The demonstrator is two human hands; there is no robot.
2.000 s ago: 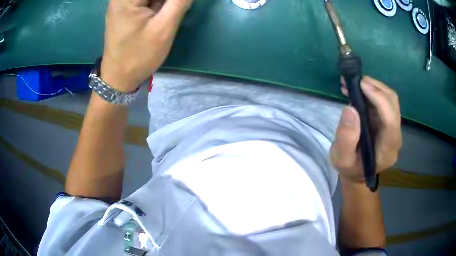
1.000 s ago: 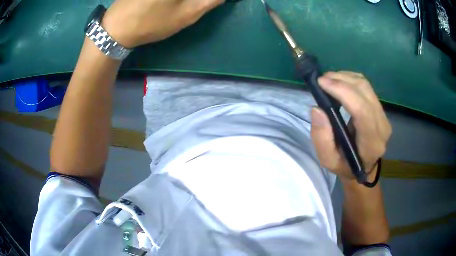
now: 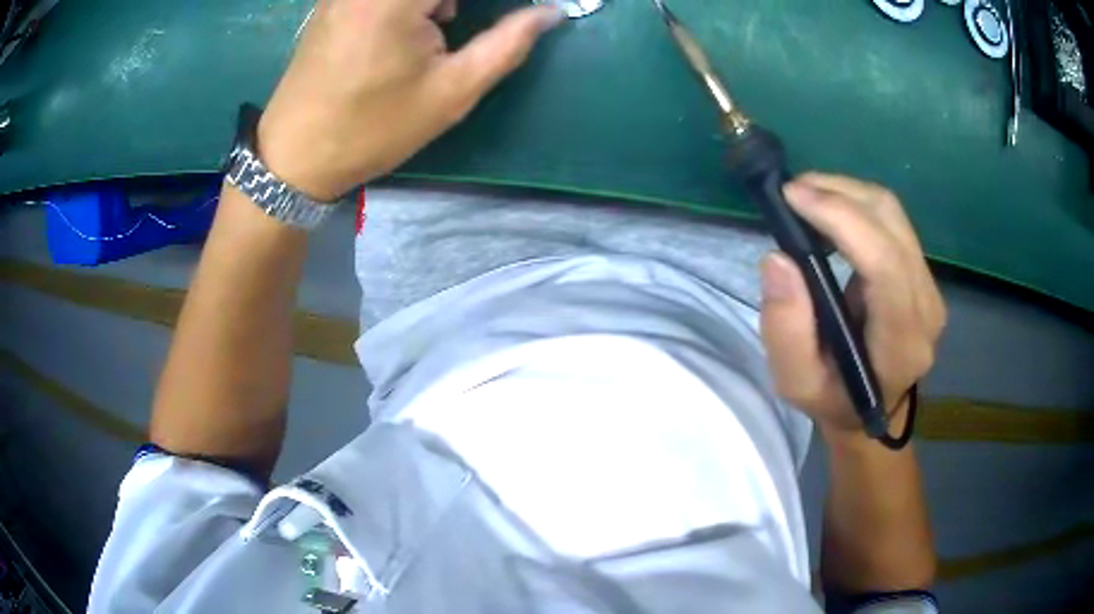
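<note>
My right hand [image 3: 858, 300] is shut on the black handle of a soldering iron [image 3: 801, 246], its narrow tip pointing up and left over the green mat. A round disc part [image 3: 581, 6] lies at the top edge of the view, partly cut off. My left hand [image 3: 390, 90] is at the upper left, its thumb at the disc's left side. Its other fingers are cut off by the top edge, so what they hold is hidden. The iron's tip is to the right of the disc, apart from it.
Several round discs [image 3: 986, 26] lie at the upper right of the green mat [image 3: 624, 132]. Thin tweezers [image 3: 1015, 90] lie beside them, with a black stand [image 3: 1065, 72] further right. A blue bin [image 3: 90, 226] is below the left bench edge.
Since two seconds ago the iron has moved left and my left hand has shifted right. Since one second ago the iron has moved slightly right, and the disc shows again by my left thumb.
</note>
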